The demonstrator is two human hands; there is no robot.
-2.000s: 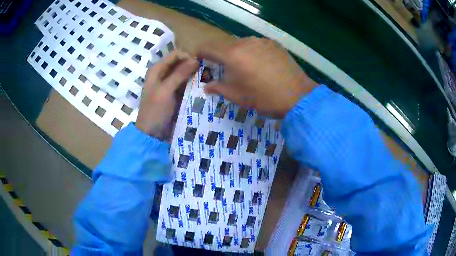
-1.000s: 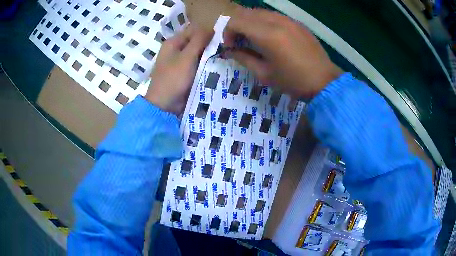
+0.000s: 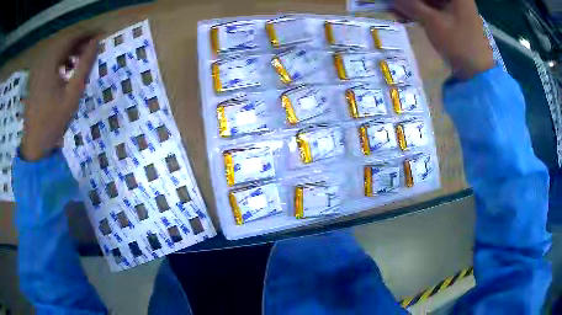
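The adhesive sheet [image 3: 140, 144], white with blue print and rows of square openings, lies slanted at the left. Its lower end reaches past the bench edge. My left hand [image 3: 58, 86] is blurred over its upper left edge, fingers curled; its grip is unclear. A clear tray [image 3: 212, 209] in the middle holds several pouch cells with gold-amber strips; the lower-left cell [image 3: 257, 203] carries a white pad. My right hand [image 3: 447, 31] is at the top right, beyond the tray's corner, its fingers dark and partly cut off beside a white item [image 3: 370, 5].
Another sheet with square openings [image 3: 11, 132] lies at the far left, cut off by the picture edge. Brown board [image 3: 179, 67] shows between sheet and tray. The dark bench edge [image 3: 345, 218] runs in front of the tray, above my blue-clad legs. Yellow-black floor tape shows at lower right.
The view has turned toward the tray, now central. The adhesive sheet now appears at the left. My hands have parted: the left is over the sheet, the right at the top right.
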